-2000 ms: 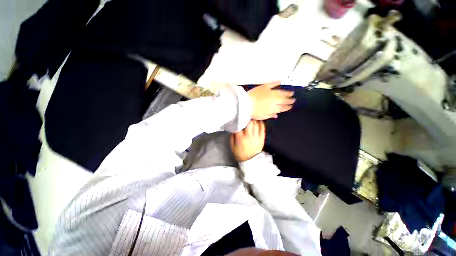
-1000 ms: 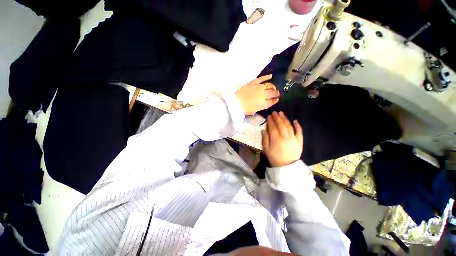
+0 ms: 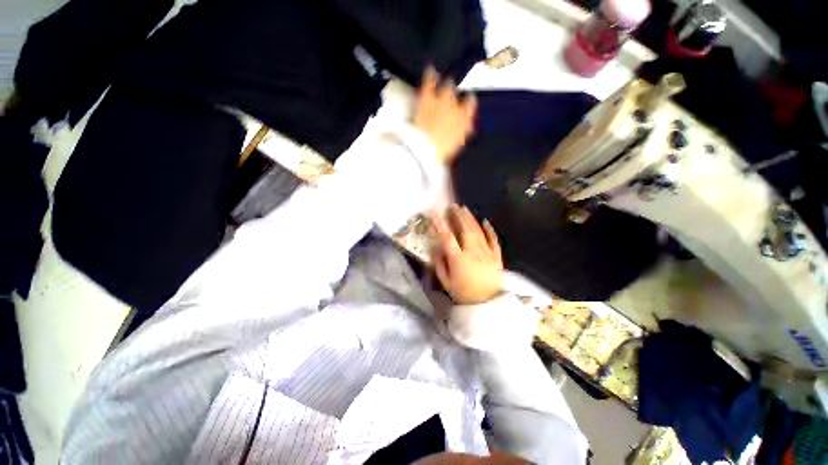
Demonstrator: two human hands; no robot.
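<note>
A dark cut panel [image 3: 536,154] lies flat on the white table and runs under the head of the cream-white sewing machine [image 3: 699,173]. My left hand [image 3: 444,116], a little blurred, is at the panel's left edge, beside the panel stacks. My right hand [image 3: 469,254] lies with spread fingers at the panel's near edge, by the worn table edge. Neither hand visibly pinches the cloth. The presser foot and needle [image 3: 536,188] show small against the panel; the exact contact is unclear.
Black panel stacks [image 3: 263,64] lie at the upper left, with a large rounded panel pile [image 3: 145,200] below them. A pink bottle [image 3: 606,38] and a small tan object [image 3: 501,58] are behind the work. Small dark pieces [image 3: 694,386] hang at the lower right, near a green basket [image 3: 811,442].
Since one second ago, my left hand has moved up and away from the needle to the panel's left part. More of the panel shows left of the needle. My right hand has shifted left.
</note>
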